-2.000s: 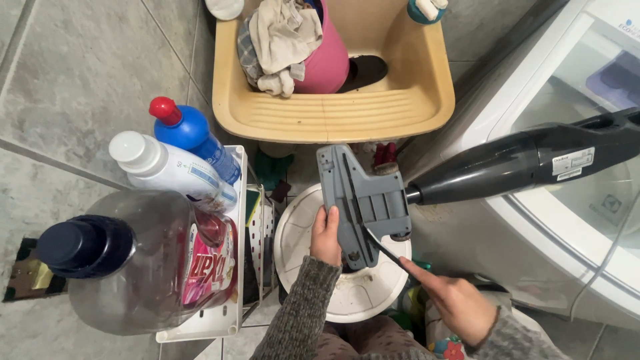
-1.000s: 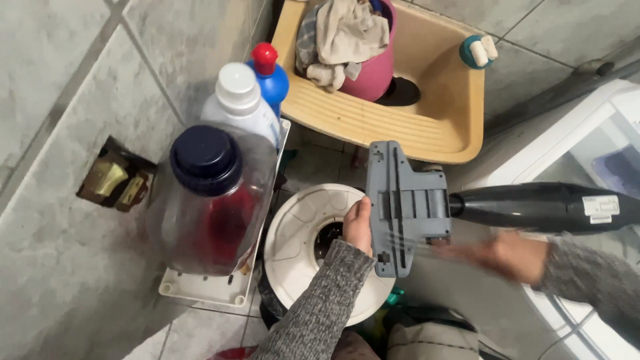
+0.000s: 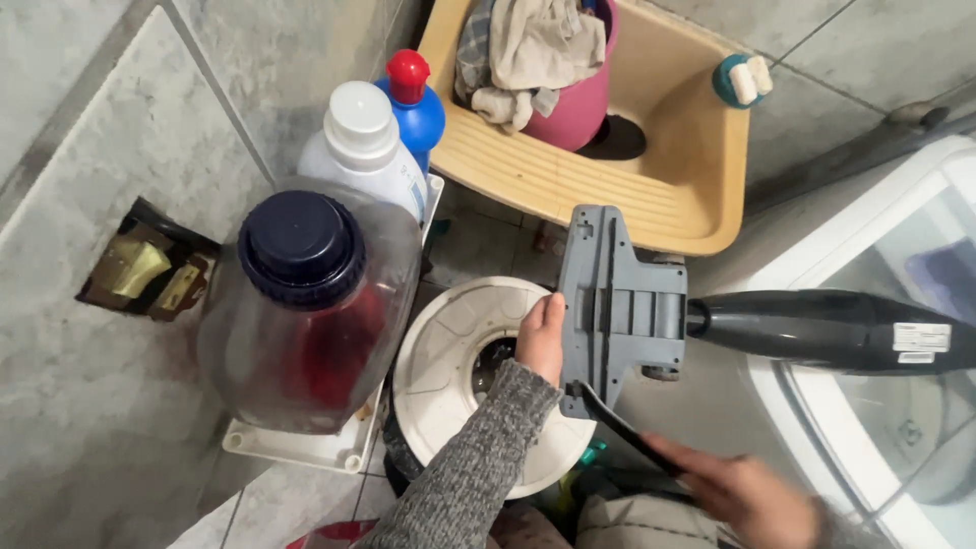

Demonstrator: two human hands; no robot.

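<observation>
My left hand (image 3: pixel 543 339) grips the left edge of a grey plastic vacuum cleaner floor head (image 3: pixel 621 305), its underside facing me. A black vacuum body (image 3: pixel 801 328) joins the head on the right and reaches over a white washing machine. My right hand (image 3: pixel 743 488), blurred, holds a thin black tool (image 3: pixel 629 435); its kind cannot be told. The tool's tip meets the lower end of the slot in the floor head. Below the head is a round white lid (image 3: pixel 442 381) with a dark hole in its middle.
A white shelf (image 3: pixel 293 446) at left bears a large clear bottle (image 3: pixel 259 366), a white bottle (image 3: pixel 366 145) and a blue bottle (image 3: pixel 418 118). A cream laundry sink (image 3: pixel 686 206) above holds a pink bucket (image 3: pixel 572 114) with cloths. The washing machine (image 3: pixel 785 381) stands right.
The floor head was tilted two seconds ago and is now nearly upright in view. My right hand, beside the head's middle one second ago, is now lower. The view has shifted.
</observation>
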